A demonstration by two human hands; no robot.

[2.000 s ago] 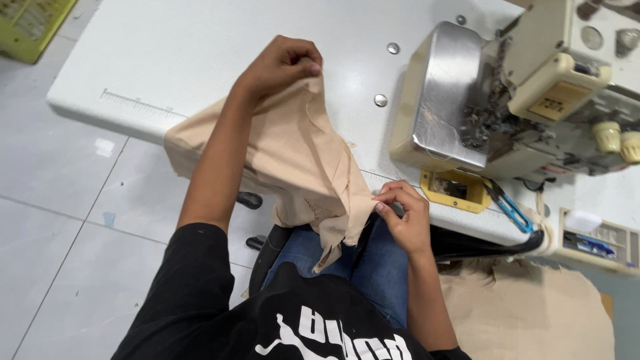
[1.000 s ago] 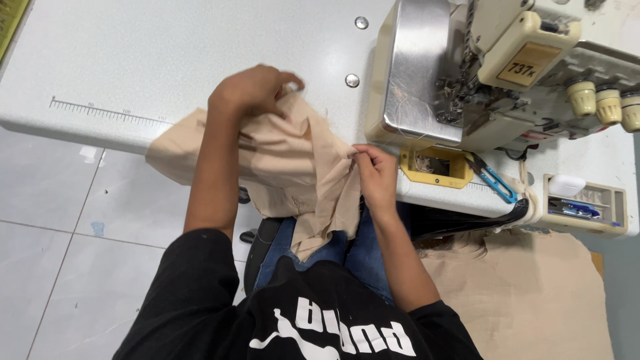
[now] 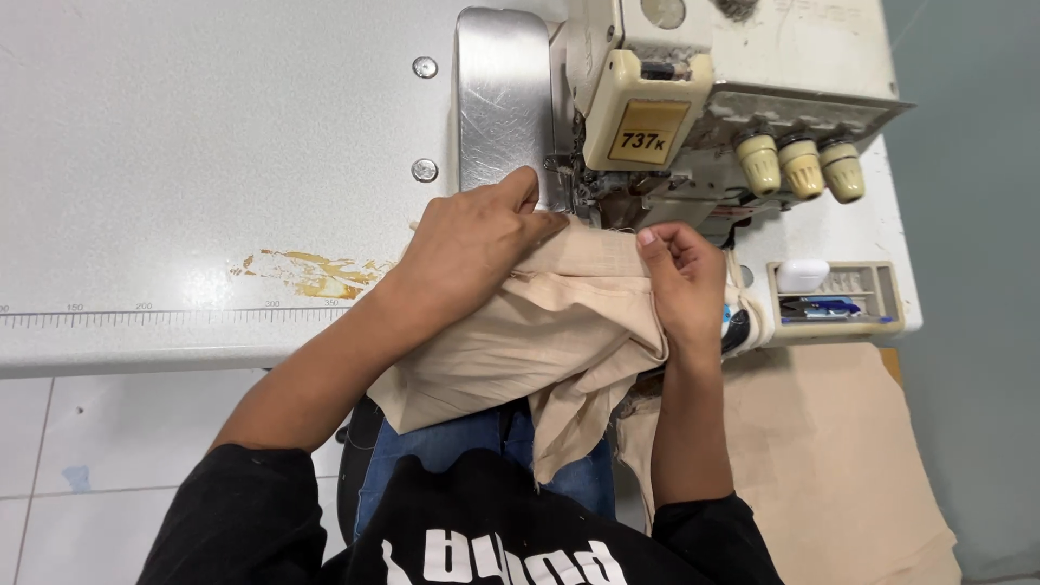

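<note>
Beige woven fabric [image 3: 520,349] hangs in folds over the table edge onto my lap, its raw upper edge lying at the front of an overlock sewing machine [image 3: 642,114]. My left hand [image 3: 479,236] presses on the fabric beside the machine's metal cover plate [image 3: 504,97], thumb and index finger near the presser foot area. Pinched between the thumb and fingers of my right hand [image 3: 686,272] is the right end of the same edge. The needle area is partly hidden by the machine head, so I cannot tell whether the fabric lies under the foot.
Right of the machine, a small tray [image 3: 894,301] holds pens and a white case [image 3: 803,276]. More beige fabric [image 3: 821,455] lies below the table at right. A printed ruler scale [image 3: 187,315] runs along the white table's [image 3: 203,146] front edge. Three tension knobs [image 3: 800,166] stick out from the machine.
Both hands have brought the fabric from the table edge left of the machine up to its front. The fabric's upper edge is now stretched between them. The view has shifted toward the machine.
</note>
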